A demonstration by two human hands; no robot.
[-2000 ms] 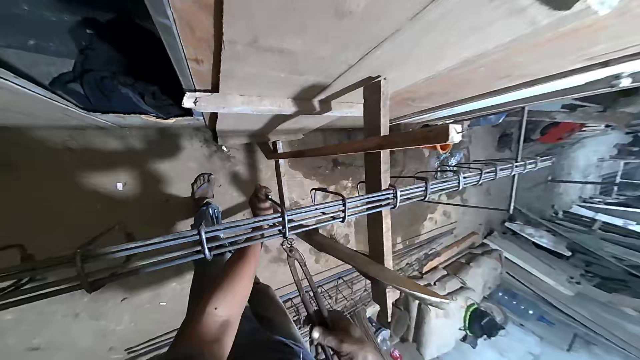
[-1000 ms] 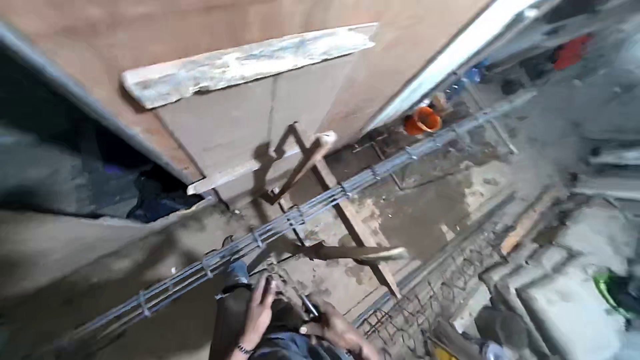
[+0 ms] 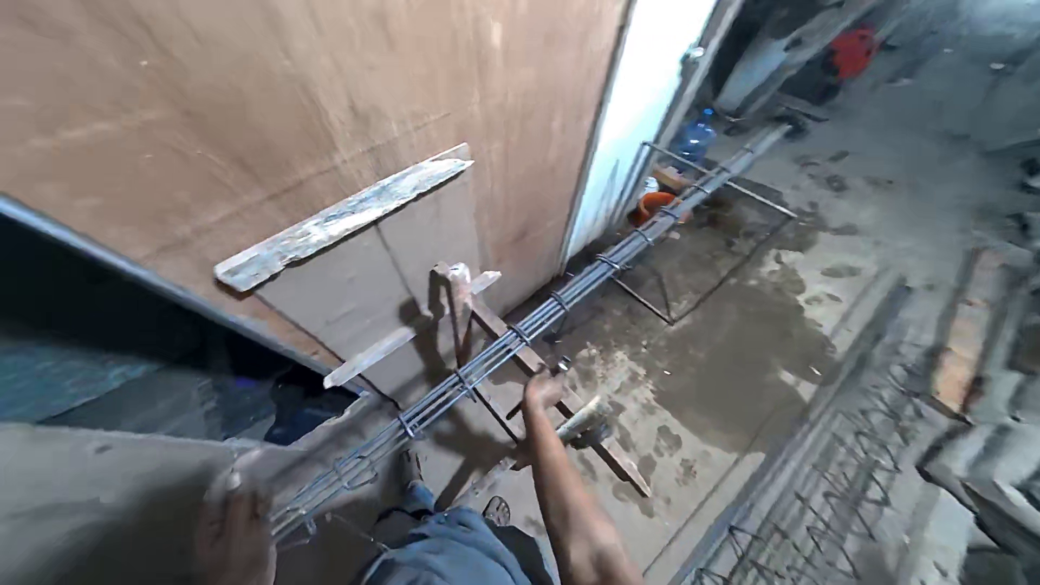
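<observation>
A long bundle of steel rebar with stirrups [image 3: 569,296] runs diagonally over a wooden trestle [image 3: 621,467]. My right hand [image 3: 543,392] is beside the bundle, over the trestle's crosspiece, with the dark metal end of a tool showing at its fingers; it looks like the pincers seen earlier. My left hand [image 3: 236,520], blurred, is at the near lower end of the bundle; whether it grips anything is unclear.
A plywood wall [image 3: 390,89] with a nailed board stands along the left. Beyond the trestle are an orange bucket [image 3: 656,207] and a blue water bottle [image 3: 696,138]. Rebar cages [image 3: 837,487] and planks [image 3: 967,341] lie on the floor at the right.
My hands were close together near my lap one second ago; now they are apart, the left at the bundle's near end and the right over the trestle. The view has swung strongly.
</observation>
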